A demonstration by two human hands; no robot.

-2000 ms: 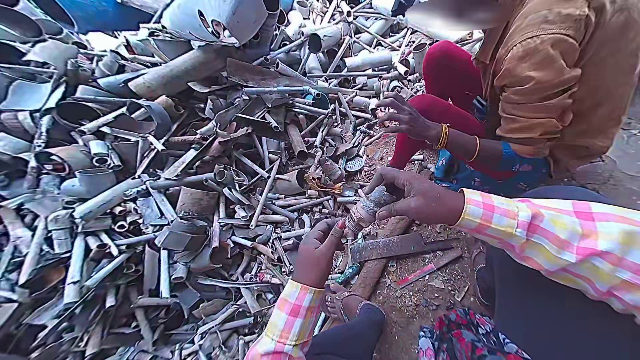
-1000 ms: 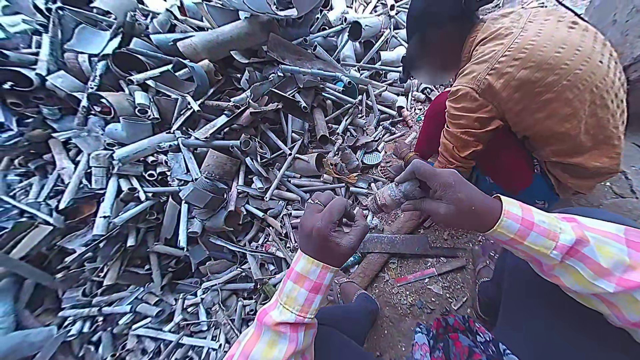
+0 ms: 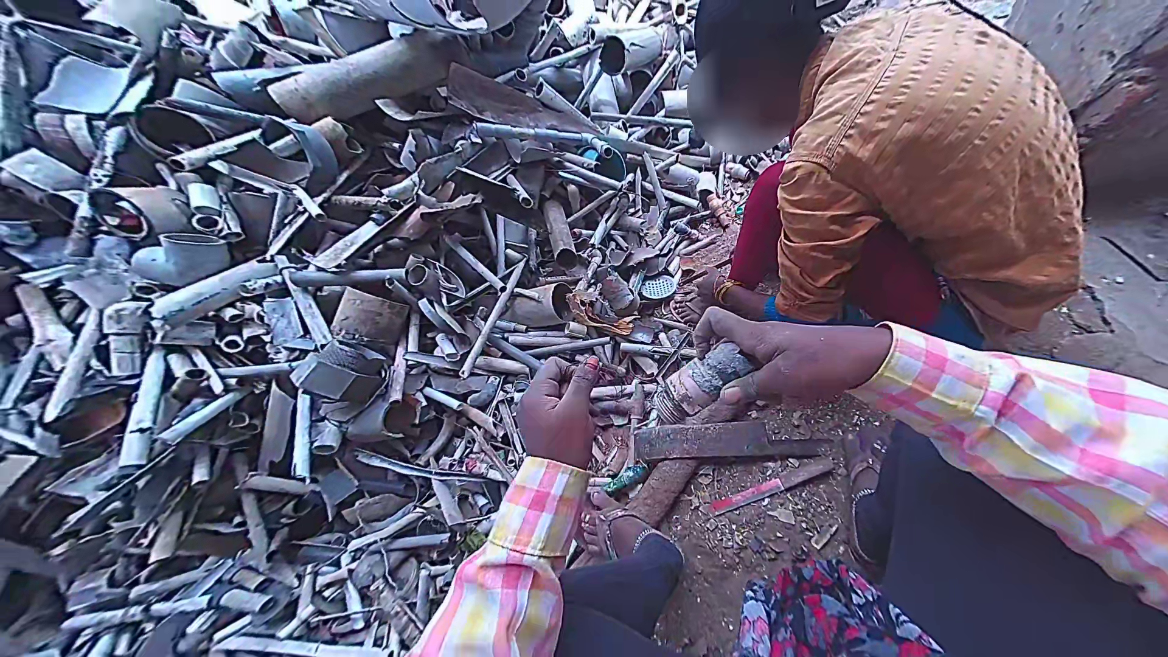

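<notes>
My right hand (image 3: 776,360) grips a dirty threaded pipe fitting (image 3: 693,383) crusted with grey material, its ridged end pointing down and left. To its left my left hand (image 3: 558,411) is raised with thumb and fingertips pinched together; whether something small is between them cannot be told. Just below the fitting lies a flat metal bar (image 3: 703,440), resting across a round wooden pole (image 3: 664,488). A thin blade-like strip with a red part (image 3: 771,485) is on the ground to the right of the pole.
A large heap of broken plastic pipes and fittings (image 3: 365,78) fills the left and the back. At the upper right a co-worker in an orange-brown shirt (image 3: 940,146) crouches, bent forward. Floral cloth (image 3: 830,611) lies near my knees. A wall (image 3: 1095,64) stands at the right.
The co-worker has bent down, with a hand now low near the heap. My left hand has moved apart from the fitting, which stays in my right hand.
</notes>
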